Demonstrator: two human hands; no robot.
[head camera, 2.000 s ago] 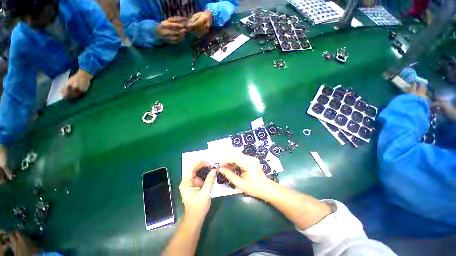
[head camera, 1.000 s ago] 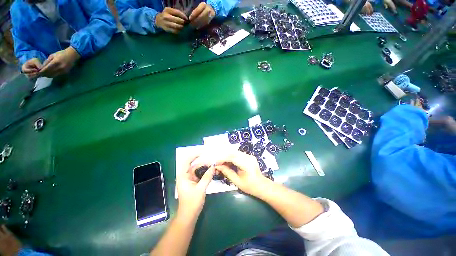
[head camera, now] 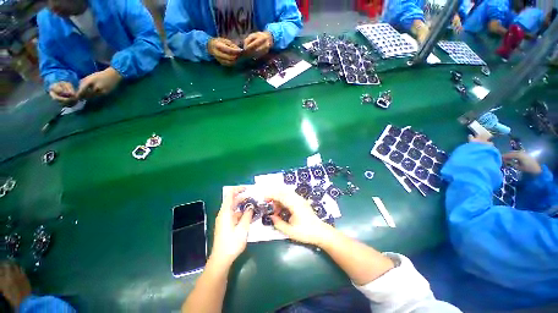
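Observation:
My left hand (head camera: 231,221) and my right hand (head camera: 298,217) are close together over a white work sheet (head camera: 263,232). My left fingers hold a small black module (head camera: 248,206) with a round centre. My right fingertips are on another small dark module (head camera: 269,214) just beside it. The fingers hide parts of both, and whether they are joined cannot be told. A loose group of black modules (head camera: 305,176) lies on white sheets behind and right of my right hand.
A smartphone (head camera: 189,238) lies left of my hands. A carrier sheet of black rounded squares (head camera: 411,153), a white strip (head camera: 384,211) and a small ring (head camera: 369,175) lie right. Silver-white pieces (head camera: 141,151) lie on the green belt. A blue sleeve (head camera: 483,202) is close at right.
My fingers have opened out, and the dark modules between them show more clearly. The pieces on the belt have shifted left relative to the phone. The view has tilted up slightly.

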